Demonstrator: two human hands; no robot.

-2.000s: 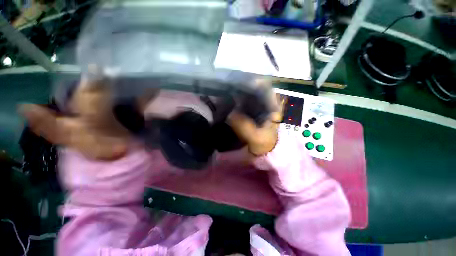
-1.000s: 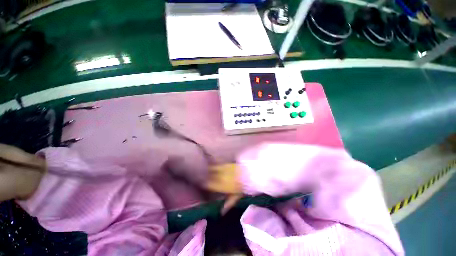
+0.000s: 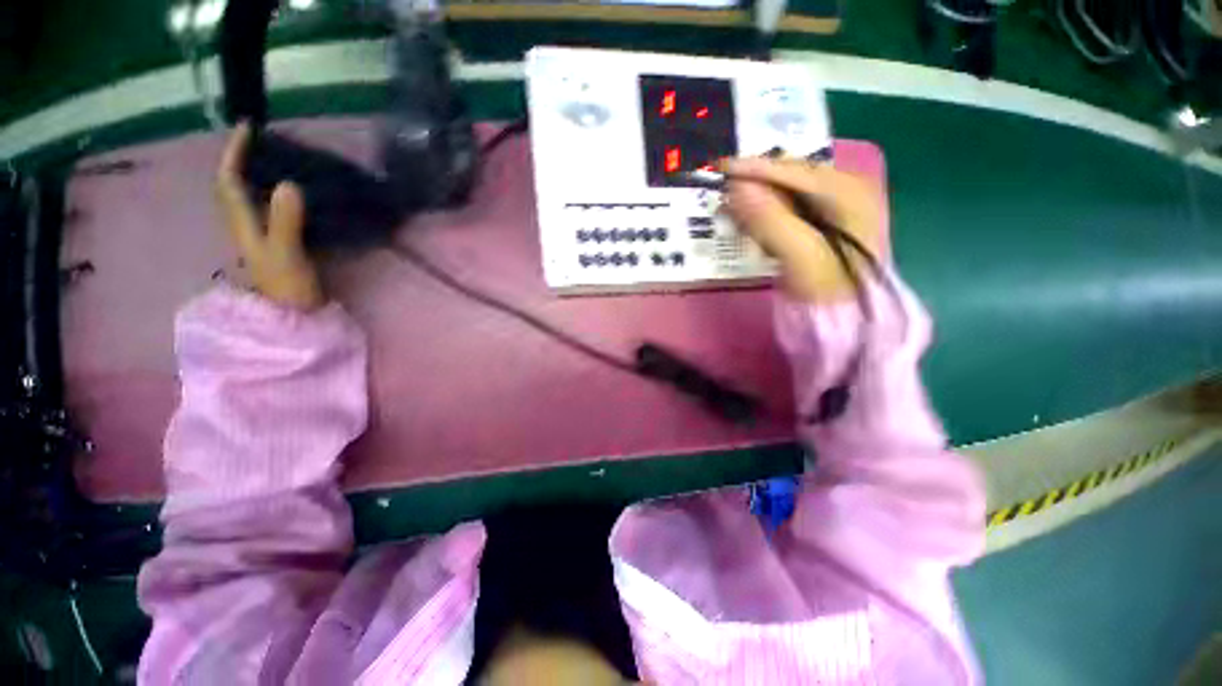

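A black headset lies at the left on the pink mat, blurred. My left hand holds its near left ear cup. The headset cable runs right from it to a dark oblong inline control over the mat. My right hand holds a cable plug between its fingertips, over the lower edge of the tester's dark window; the lead loops down over the wrist. The white tester shows red digits. My right hand covers its lower right part and hides the green buttons.
The pink mat lies on the green belt with a white edge rail behind. Dark thin stalks are piled at the left edge. The record board's edge shows behind the tester. Dark headsets stand at the back right.
My left hand has come from the far left onto a headset now at the mat's left. My right hand has moved from the mat's front up to the tester, with a plug in it.
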